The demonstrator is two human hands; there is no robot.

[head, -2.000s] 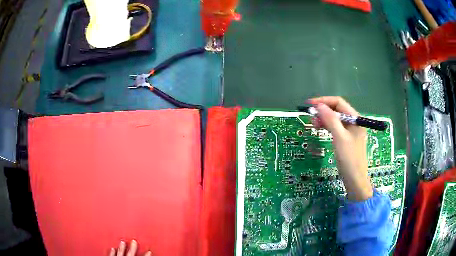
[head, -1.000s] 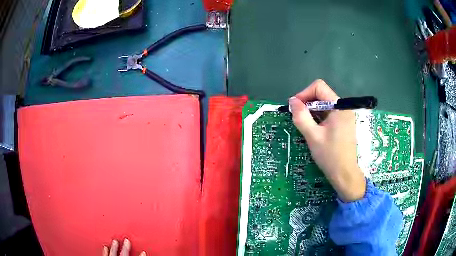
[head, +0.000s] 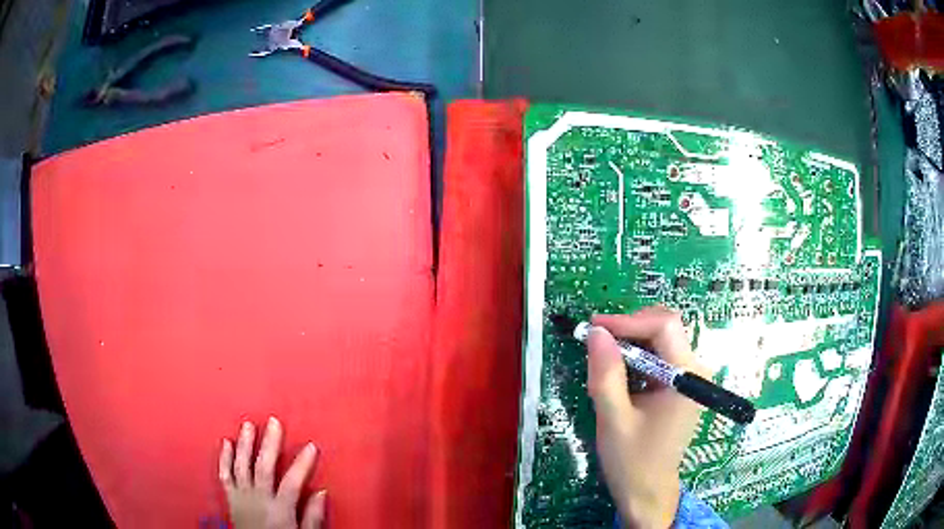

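Note:
A green circuit board (head: 621, 238) lies solder side up at the right, with silvery traces and a pale edge. My right hand (head: 647, 413) holds a marker pen (head: 662, 370) with a white patterned barrel and a black cap end. The pen's tip is at the left part of the board, close to its surface; I cannot tell if it touches. My left hand (head: 267, 480) rests bare with fingers spread on the large red foam pad (head: 238, 269) at the lower left. It holds nothing.
Diagonal cutters (head: 285, 39) with orange near the pivot lie beyond the foam. Dark pliers (head: 145, 70) lie left of them. A black tray's edge (head: 124, 21) shows at the top left. A red strip (head: 481, 258) lies between foam and board. Another board's edge (head: 921, 470) shows at the lower right.
My right hand with the pen has moved from the board's far edge nearer to me, to its left middle. My view has shifted, so foam and board appear higher and more of my left hand shows.

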